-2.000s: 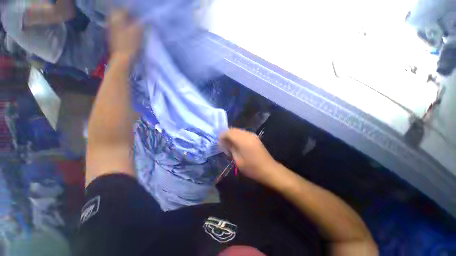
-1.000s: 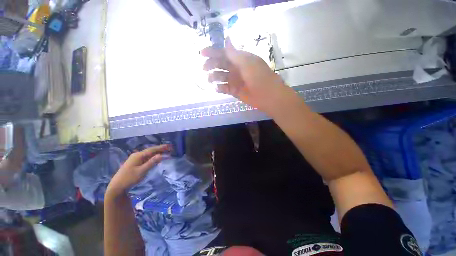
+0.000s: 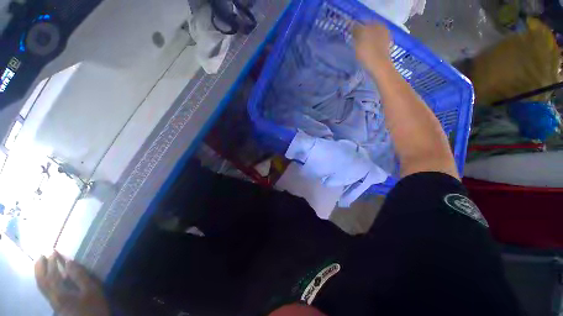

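My right hand (image 3: 372, 44) is inside the far side of a blue slatted basket (image 3: 262, 111). It is blurred, and I cannot tell whether its fingers hold cloth. Small light blue cloth pieces (image 3: 327, 92) lie loosely heaped in the basket. A paler blue piece (image 3: 336, 160) hangs over its near rim. My left hand (image 3: 71, 287) rests at the table's front edge at lower left, fingers slightly apart, with no cloth seen in it.
The white machine table (image 3: 117, 148) has a ruler strip along its blue-rimmed edge. Dark-handled scissors (image 3: 233, 15) and white scraps (image 3: 210, 46) lie at the table's far end. A dark handwheel (image 3: 43, 38) is at upper left. A yellowish sack (image 3: 518, 62) stands beyond the basket.
The view has turned right to the basket. My right hand has left the needle area and reached into the basket. My left hand has moved from below the table onto its edge.
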